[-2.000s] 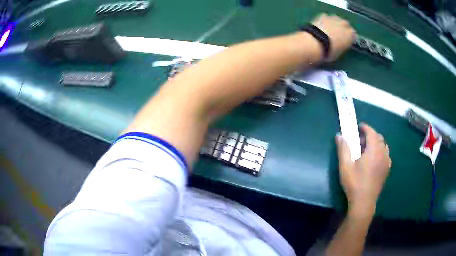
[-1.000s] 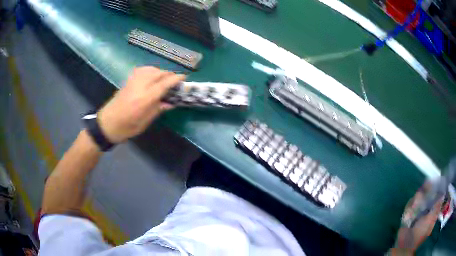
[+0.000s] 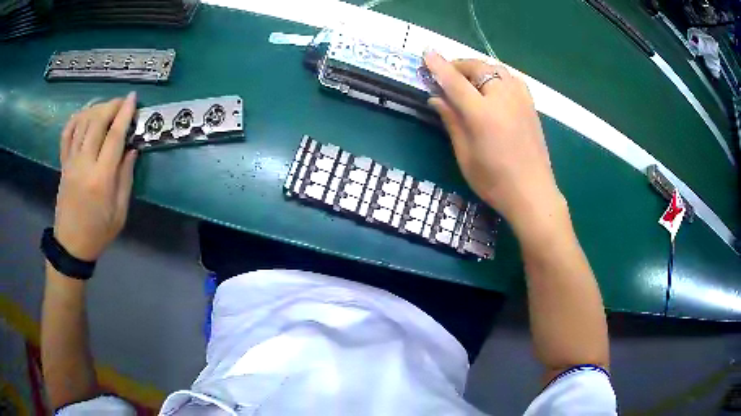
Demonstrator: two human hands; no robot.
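Note:
My left hand holds the left end of a grey metal bar, whose round recesses with dark centres face up. The bar lies at or just above the green bench. My right hand is on the right part of the silvery fixture, fingertips on a shiny pale strip along its top. The hand hides the fixture's right end. A row of bars lies side by side near the bench's front edge, between my hands.
Another metal bar lies at the left. Stacked bars stand at the upper left. At the right a red-and-white tag on a thin dark stick is beside a grey bar. White lines cross the green bench.
The view has turned. My right hand has come from the far right onto the fixture, where a pale strip now lies. My left hand still holds the bar.

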